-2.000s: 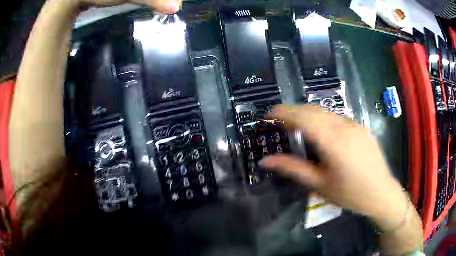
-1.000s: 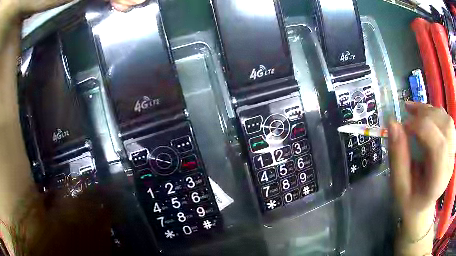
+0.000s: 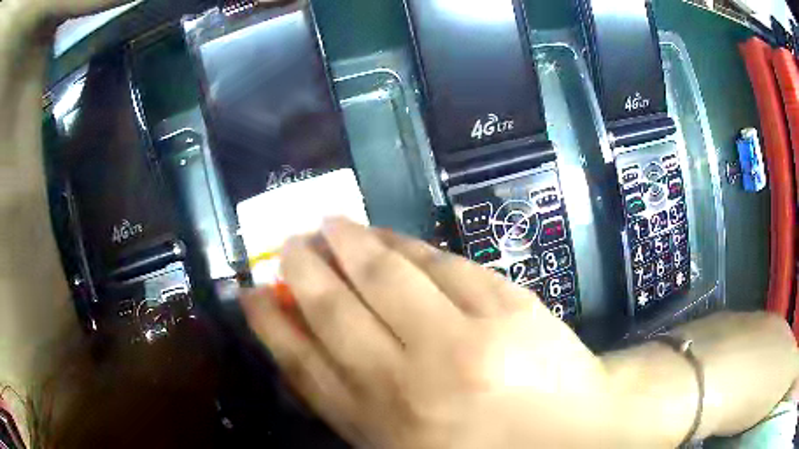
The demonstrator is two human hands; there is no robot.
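Note:
My right hand [image 3: 420, 342] is slightly blurred. It holds a white cloth or card [image 3: 302, 210] flat across the lower screen of the second flip phone from the left [image 3: 263, 96], hiding its keypad. An orange-and-yellow bit shows between my fingers, seemingly part of a thin stick. The third phone [image 3: 477, 79] lies open, its keypad partly behind my hand. A smaller-looking phone [image 3: 653, 219] lies open at right. The leftmost phone [image 3: 105, 193] is dark, its keypad half in shadow. My left forearm runs blurred along the left edge; the left hand is out of the picture.
The phones lie in a clear blister tray [image 3: 381, 88] over dark green matting [image 3: 723, 79]. A blue-and-white block with a metal clip [image 3: 750, 160] lies right of the tray. Red foam tray edges [image 3: 780, 193] stand at the far right.
My right hand has moved from the right side of the tray to the second phone, now with the white cloth or card. My left fingers have left the top edge of that phone.

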